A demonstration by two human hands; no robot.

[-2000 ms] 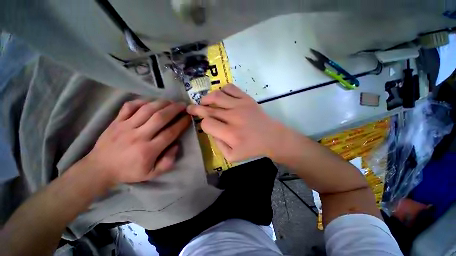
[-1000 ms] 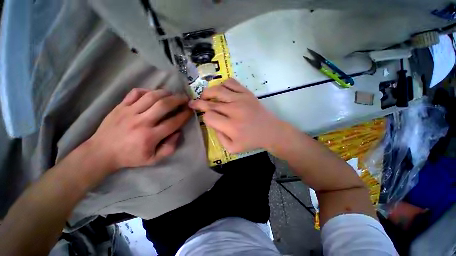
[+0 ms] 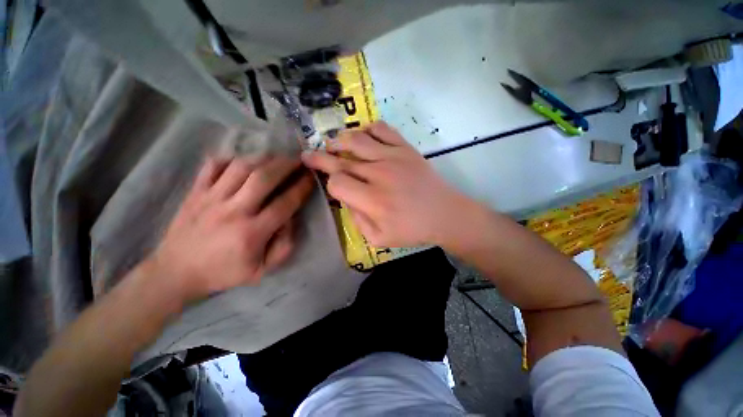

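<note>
A large taupe garment piece (image 3: 244,313) drapes over the machine bed at left and hangs over the front edge. My left hand (image 3: 236,216) lies on the cloth, somewhat blurred, fingers pressing near its right edge. My right hand (image 3: 387,187) pinches the cloth's right edge, its fingertips touching my left fingertips. The dark presser foot area (image 3: 318,88) is just beyond the fingertips, blurred; the needle cannot be made out. A small cream knob (image 3: 329,122) sits beside it. Yellow tape (image 3: 358,85) runs along the cloth's edge, partly under my right hand.
Open thread snips (image 3: 547,104) lie on the white bed (image 3: 440,73). A small brown block (image 3: 606,151) and a black bracket (image 3: 661,134) are at the right end. A yellow packet (image 3: 615,216) and clear plastic (image 3: 684,220) are below the right edge. The machine head crosses the top.
The upper folds of cloth at left have shifted and the view has moved slightly. My left hand has turned a little on the cloth; both hands remain at the cloth's edge.
</note>
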